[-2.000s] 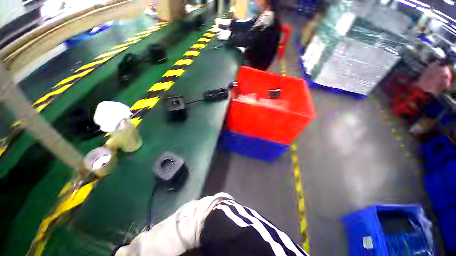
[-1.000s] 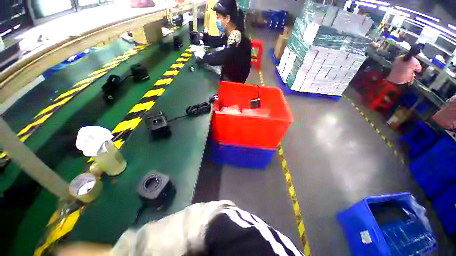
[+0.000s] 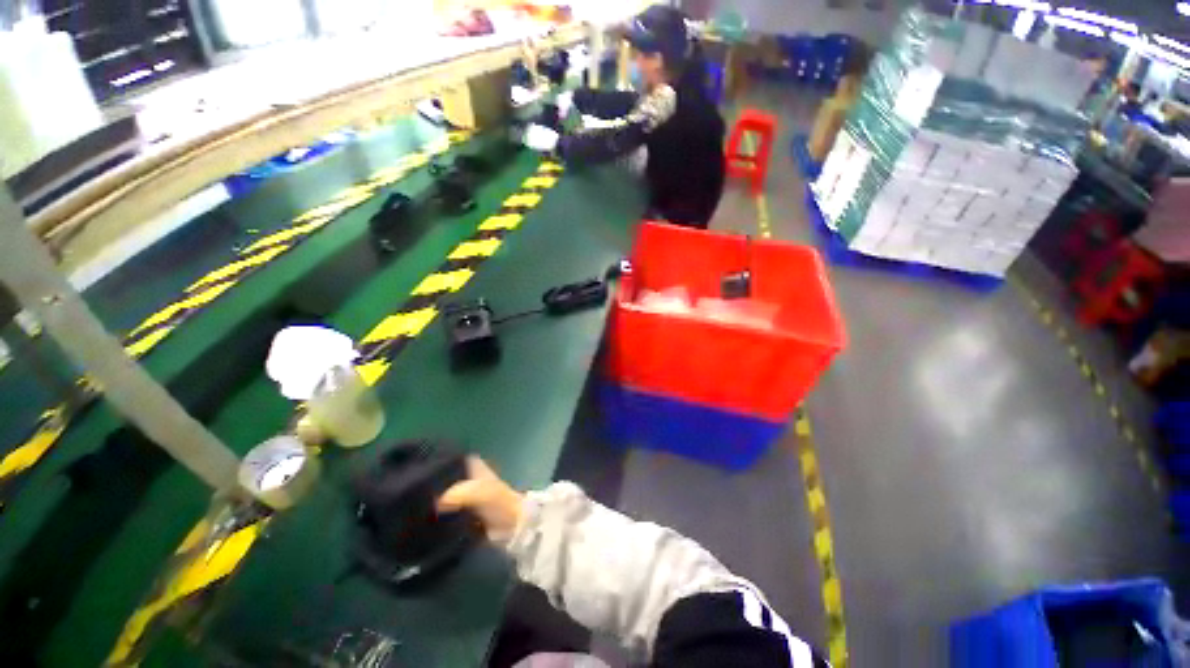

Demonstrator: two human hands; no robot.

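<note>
My right hand [image 3: 483, 501], in a pale sleeve, holds a black cube power socket [image 3: 407, 485] over the front of the green bench. The socket is blurred, and a dark cord loops below it. The fingertips are at its right side. A second black socket [image 3: 471, 334] stands farther along the bench, with its cord and a folded cord bundle [image 3: 574, 296] reaching towards the red crate. My left hand is not in view.
A bottle [image 3: 346, 407] with a white cloth [image 3: 311, 362] on top and a tape roll [image 3: 277, 470] stand at left. A red crate [image 3: 726, 335] sits on a blue crate [image 3: 705, 431]. More sockets lie on the recessed belt [image 3: 326, 281]. A person [image 3: 685, 144] works beyond.
My right hand has come into view and taken hold of the near socket, which is now raised and tilted. The camera view has shifted, so the bench and crates sit farther right.
</note>
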